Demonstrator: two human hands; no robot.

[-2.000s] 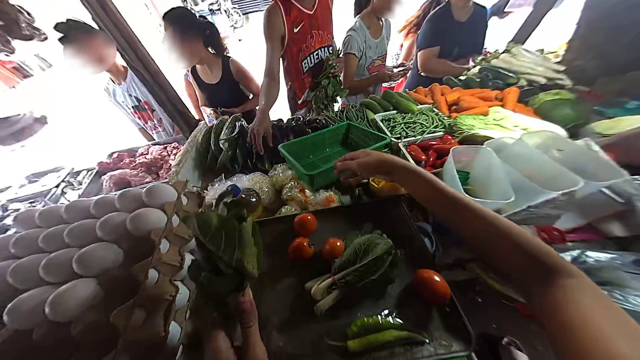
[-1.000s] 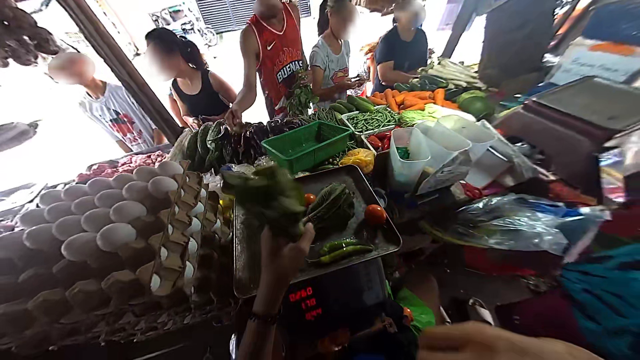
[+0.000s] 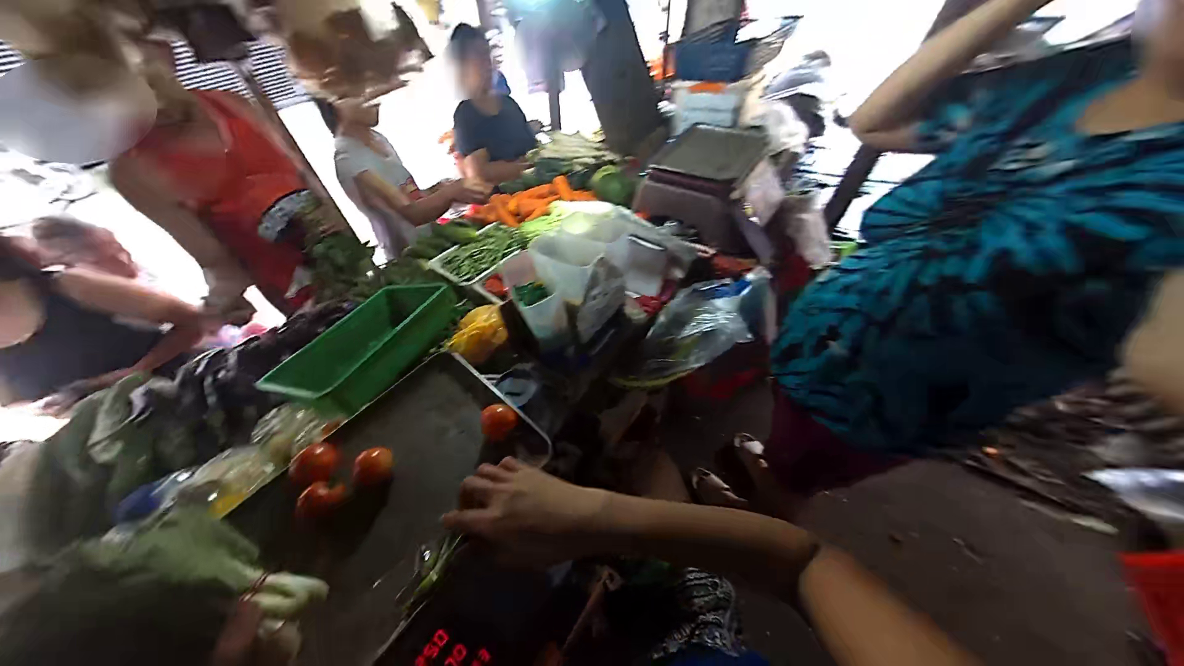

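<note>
My right hand (image 3: 518,504) reaches over the near right edge of a metal weighing tray (image 3: 416,416), its fingers curled down at green chili peppers (image 3: 433,566); whether it grips them is hidden. At the lower left, my left hand (image 3: 254,634) is blurred and closed around a bundle of leafy greens (image 3: 166,564) with pale stems. Several tomatoes lie on the tray: a group at its left and one tomato (image 3: 499,422) near the far right corner. Red lit digits of a scale display (image 3: 453,647) show below the tray.
A green plastic basket (image 3: 361,351) adjoins the tray's far edge. Beyond stand clear plastic containers (image 3: 555,287), green beans (image 3: 481,252) and carrots (image 3: 532,202). A person in a teal patterned top (image 3: 980,268) is close at the right; other people stand across the stall.
The view has swung right. The leafy bunch that lay among the tomatoes is no longer on the tray. My right hand has come in to the chili peppers.
</note>
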